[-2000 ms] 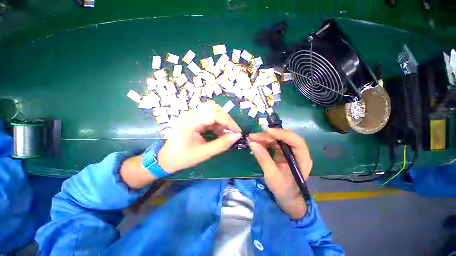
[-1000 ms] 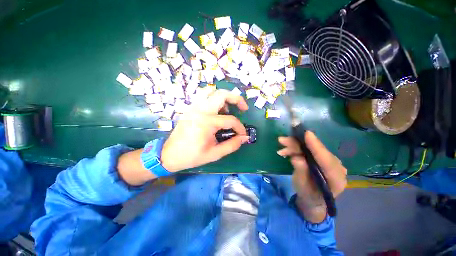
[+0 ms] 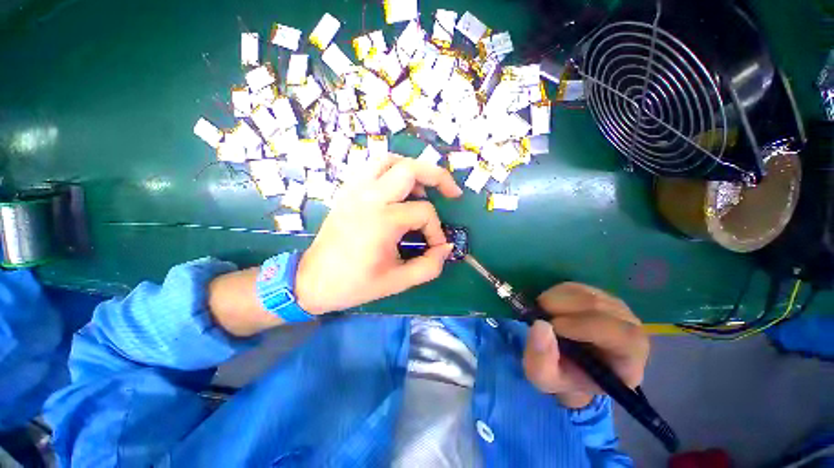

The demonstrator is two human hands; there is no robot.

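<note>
My left hand (image 3: 375, 233), with a blue wrist strap (image 3: 279, 287), pinches a small dark device unit (image 3: 458, 241) between thumb and forefinger near the bench's front edge. The fingers hide part of the unit. My right hand (image 3: 590, 343) holds a black soldering iron (image 3: 585, 358) like a pencil. Its thin metal tip points up-left and reaches the unit's lower right edge; whether it touches I cannot tell. A loose pile of white pouch cells with yellow ends (image 3: 366, 110) lies behind my left hand.
The round-grilled fume fan (image 3: 651, 102) stands at the back right, with the tan tip cleaner pot (image 3: 752, 203) in front of it. Cables and a yellow-green wire (image 3: 788, 306) hang at right. A solder spool (image 3: 25, 233) stands at far left, its thin solder wire (image 3: 197, 226) running toward my left hand.
My right hand first let go near the unit and drew right, then turned the iron so its tip came down to the unit. My left hand kept the unit. The view has shifted.
</note>
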